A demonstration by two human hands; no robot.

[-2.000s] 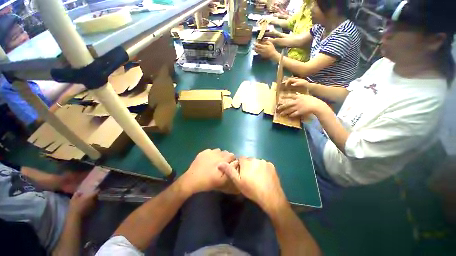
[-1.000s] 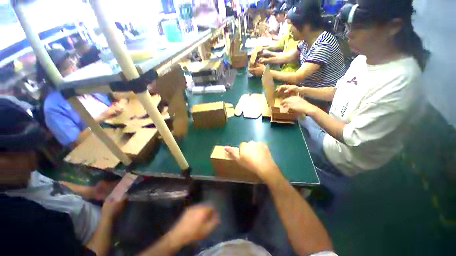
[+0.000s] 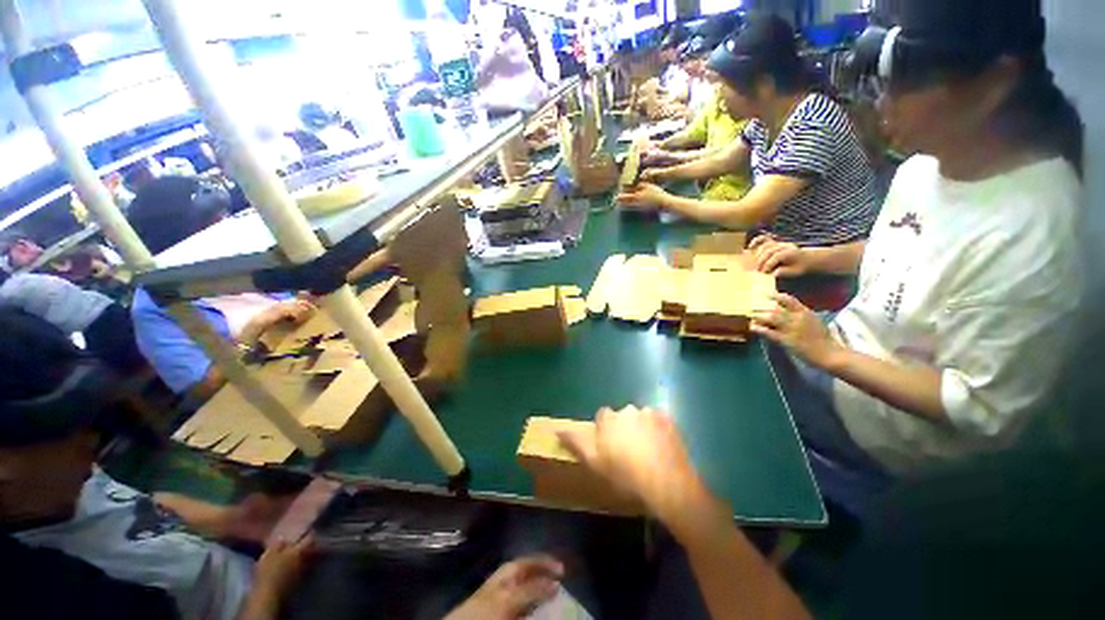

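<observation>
A closed brown carton (image 3: 561, 464) sits at the bench's near edge, in front of me. My right hand (image 3: 639, 454) is on its right part, thumb along the top; the hand covers that end and some fingers are hidden. My left hand (image 3: 515, 590) is low at the bottom edge, away from the carton, partly cut off and blurred. Something whitish lies beside its fingers; I cannot tell whether the hand holds it.
Another brown carton (image 3: 521, 317) stands mid-bench, with flat blanks (image 3: 628, 288) beyond. A person at right handles an open box (image 3: 721, 303). Cream rack posts (image 3: 385, 363) and brown cardboard pieces (image 3: 261, 412) are at left. A person at lower left holds a pinkish slab (image 3: 305, 509).
My hands were together two seconds ago; now they are apart, right on the carton, left low. The right-hand neighbour's upright lid is now lowered. The view has shifted.
</observation>
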